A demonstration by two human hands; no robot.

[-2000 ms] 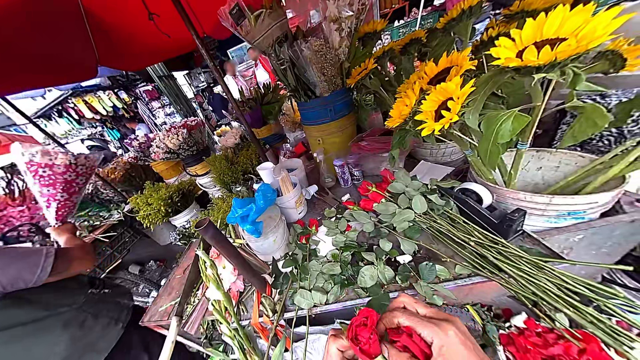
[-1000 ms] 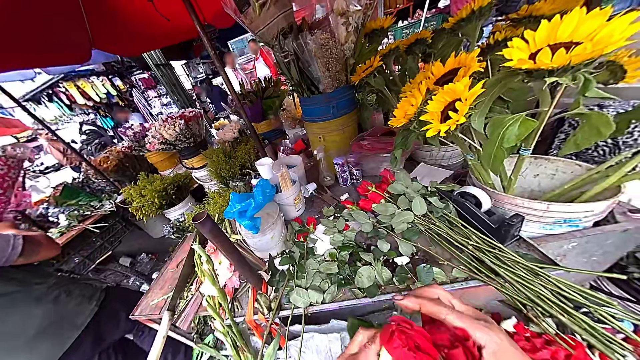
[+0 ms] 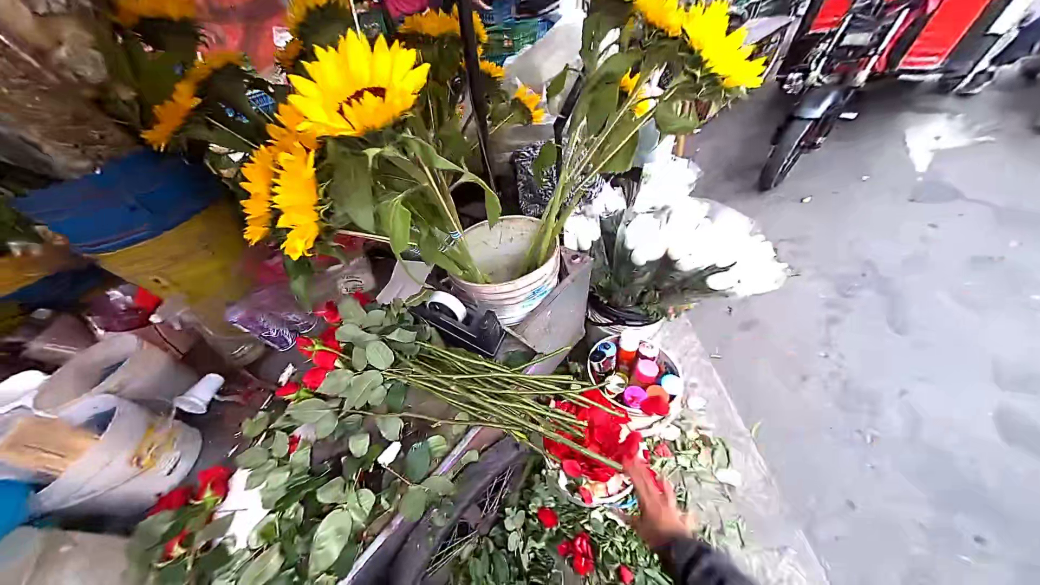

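Observation:
My right hand reaches in from the lower right, its fingers at the edge of a container of red rose petals; motion blur hides whether it holds any petals. My left hand is out of view. Long cut rose stems lie across the stall and over the petals, with their red blooms and leaves at the left. Beside the petals, a tub holds spray cans with coloured caps. A black tape dispenser stands above the stems.
Sunflowers stand in a white bucket, with white flowers to its right. White tubs and a blue and yellow bucket are at left. Green leaves and petals cover the ground below. A motorcycle stands on the pavement.
The view has swung right. Both hands were at red rose blooms near the stall's front edge; now only my right hand shows, at the petal container.

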